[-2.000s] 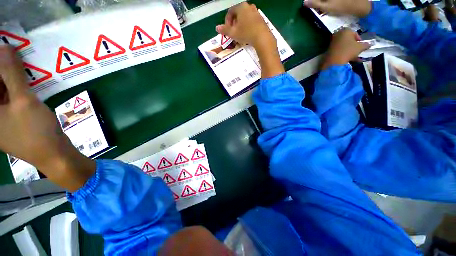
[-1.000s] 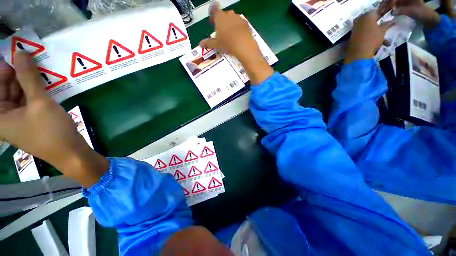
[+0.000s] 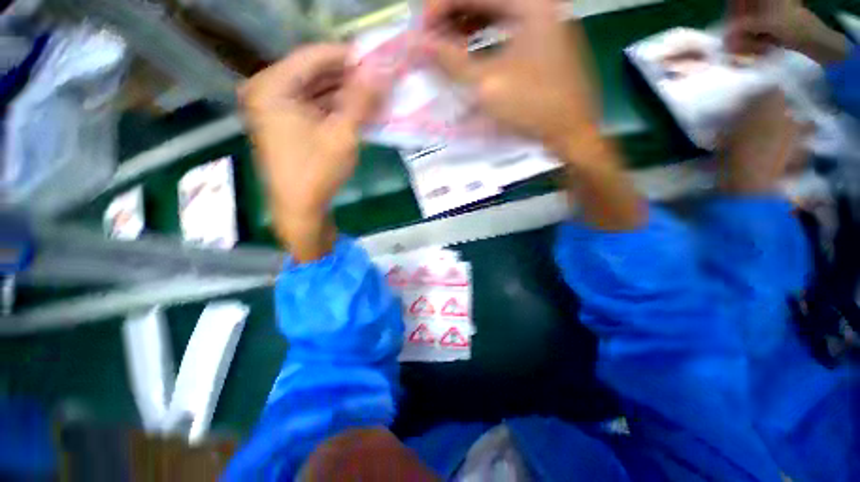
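Note:
The frame is blurred by motion. My left hand (image 3: 306, 132) holds the left part of a white label sheet (image 3: 415, 104) with smeared red marks, raised over the belt. My right hand (image 3: 528, 85) is at the sheet's right side, its fingers blurred against it; whether a single label is between them cannot be told. White product boxes (image 3: 453, 184) lie on the green belt below the sheet, their upper parts hidden by it. A stack of label sheets (image 3: 438, 325) with red triangles lies on the near table, partly behind my left sleeve.
Two product boxes (image 3: 208, 202) lie on the belt at left. Blank white backing strips (image 3: 207, 362) lie on the near table at left. The pale rail (image 3: 490, 218) crosses the middle. At right a neighbour's hands (image 3: 759, 141) are over white boxes. Clear plastic (image 3: 66, 122) is at upper left.
My left hand has moved right with the label sheet, close to my right hand. The view has swung left, showing more belt and boxes there. My right hand has left the box's top corner.

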